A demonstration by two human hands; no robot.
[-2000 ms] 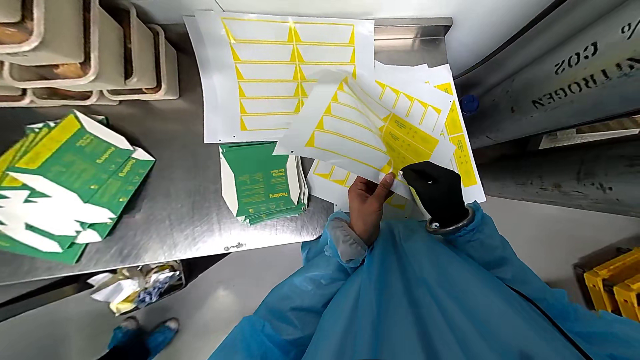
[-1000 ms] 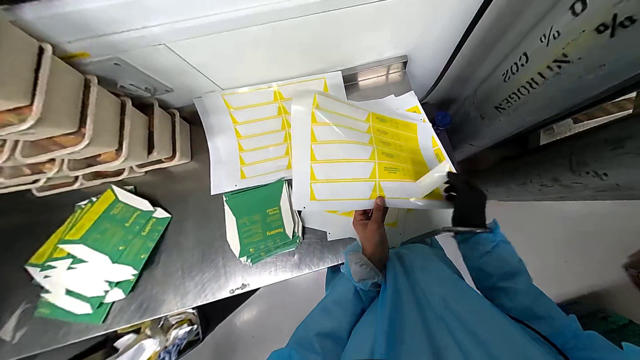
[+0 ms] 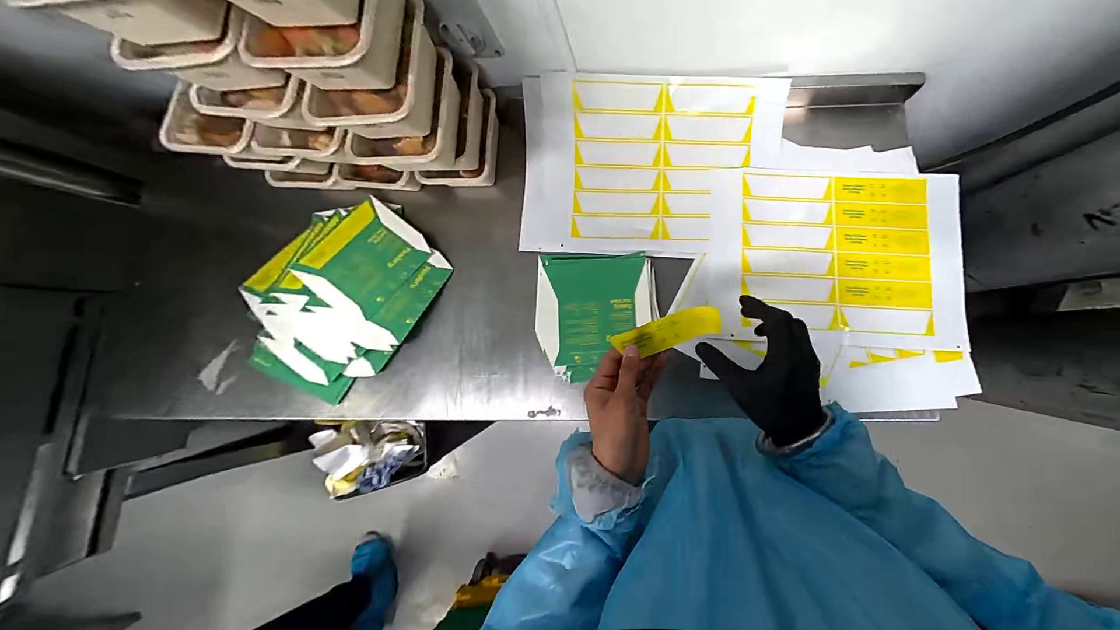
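Between the bare fingers of my left hand (image 3: 619, 407) is a yellow printed sticker strip (image 3: 669, 331), held over the lower right of a stack of green cardboard sleeves (image 3: 588, 306). My right hand (image 3: 777, 372), in a black glove, has its thumb and fingers apart and holds nothing; it is over the lower edge of the label sheets. The top label sheet (image 3: 949, 262) has yellow stickers in its right column and bare backing elsewhere. Behind it lies a sheet with only yellow outlines left (image 3: 547, 166).
Stacked trays of food (image 3: 376, 118) stand at the back left. A fanned pile of green and white cardboard sleeves (image 3: 363, 271) lies on the left of the steel table (image 3: 490, 376). A bin of scraps (image 3: 372, 455) is below the front edge. A foot in a blue cover (image 3: 374, 569) shows lower left.
The label sheet that my left hand held up now lies on the other sheets at the right. A yellow strip is now in my left hand, which has moved left to the green stack.
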